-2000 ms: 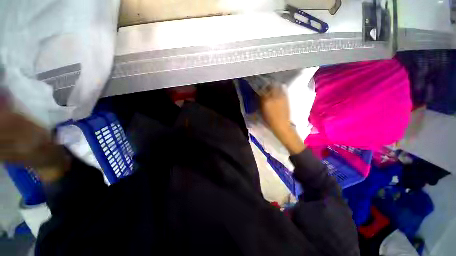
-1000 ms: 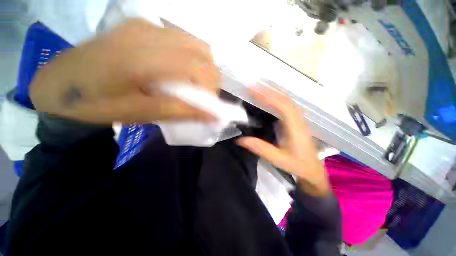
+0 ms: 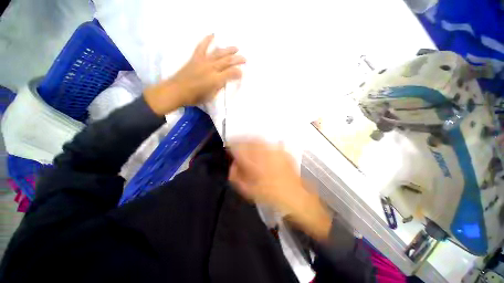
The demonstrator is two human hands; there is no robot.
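White fabric, overexposed, lies over the table left of the sewing machine. My left hand rests on the fabric with its fingers spread. My right hand is blurred at the table's front edge, beside the fabric's near edge; whether it grips the fabric cannot be told. The machine is white with a blue band, and its needle area is partly lost in glare. Dark-blue thread snips lie on the table near the machine.
A blue perforated basket with white cloth stands on the left, with a white rolled cloth on its rim. A metal fitting sits at the table edge. Pink fabric shows below the table. Blue cloth is at top right.
The view has turned, showing more of the machine and table. My left hand has moved from the bunched white cloth above my lap onto the spread fabric. My right hand is lower, at the table edge.
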